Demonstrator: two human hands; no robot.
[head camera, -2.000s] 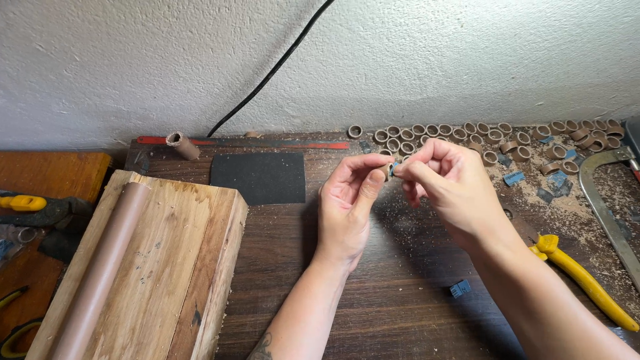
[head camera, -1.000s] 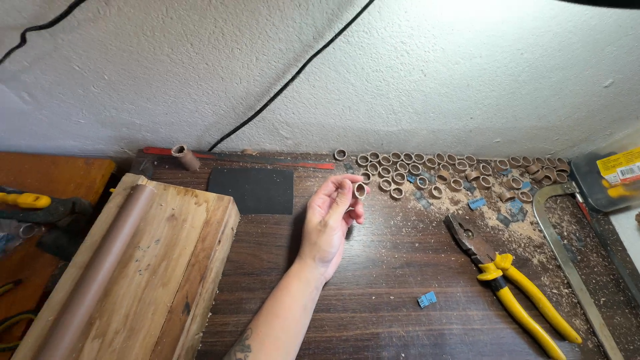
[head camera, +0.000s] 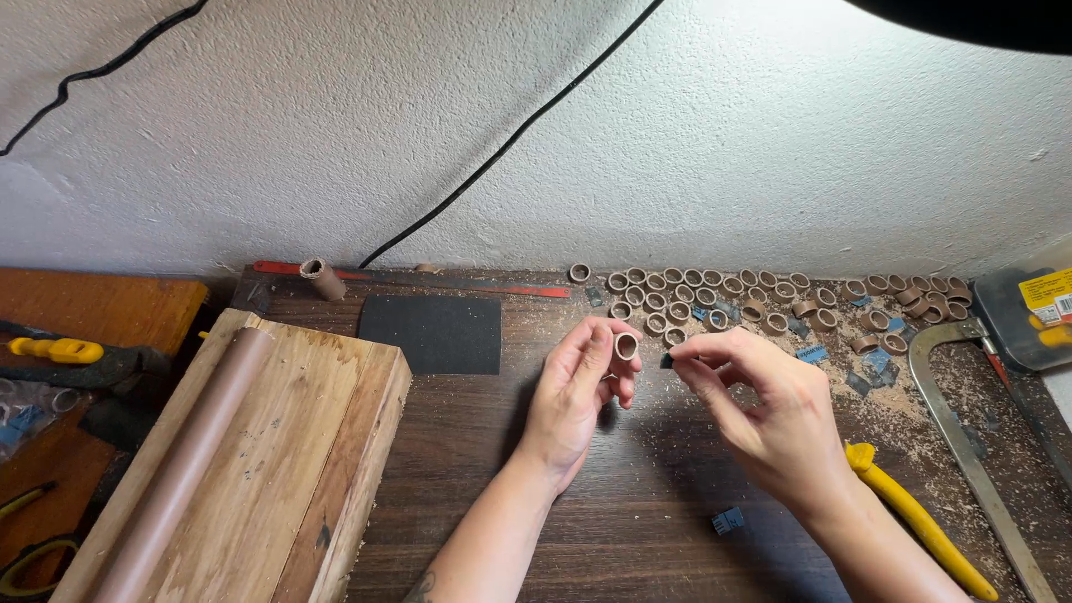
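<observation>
My left hand (head camera: 578, 394) holds a small brown ring (head camera: 626, 346) between thumb and fingers, its round opening toward me. Just right of it, my right hand (head camera: 758, 402) pinches a small dark piece (head camera: 667, 360), apparently sandpaper; the two hands are apart. Behind them, many similar cut rings (head camera: 656, 302) lie in rows along the wall. A blue-backed scrap (head camera: 728, 520) rests on the dark wooden table (head camera: 469, 502) below my right hand. A dark sheet, apparently sandpaper (head camera: 431, 335), lies flat to the left of my hands.
At left, a brown tube (head camera: 184, 469) lies on a wooden block (head camera: 285, 435); a short tube (head camera: 322, 280) leans behind it. A red hacksaw blade (head camera: 519, 290) lies near the wall. On the right are yellow-handled pliers (head camera: 921, 519), a hacksaw frame (head camera: 955, 427), sawdust and a plastic case (head camera: 1013, 314).
My right hand, out of view one second ago, is back beside my left hand with a small dark piece. My left hand still holds a ring. The pliers are now partly covered by my right arm.
</observation>
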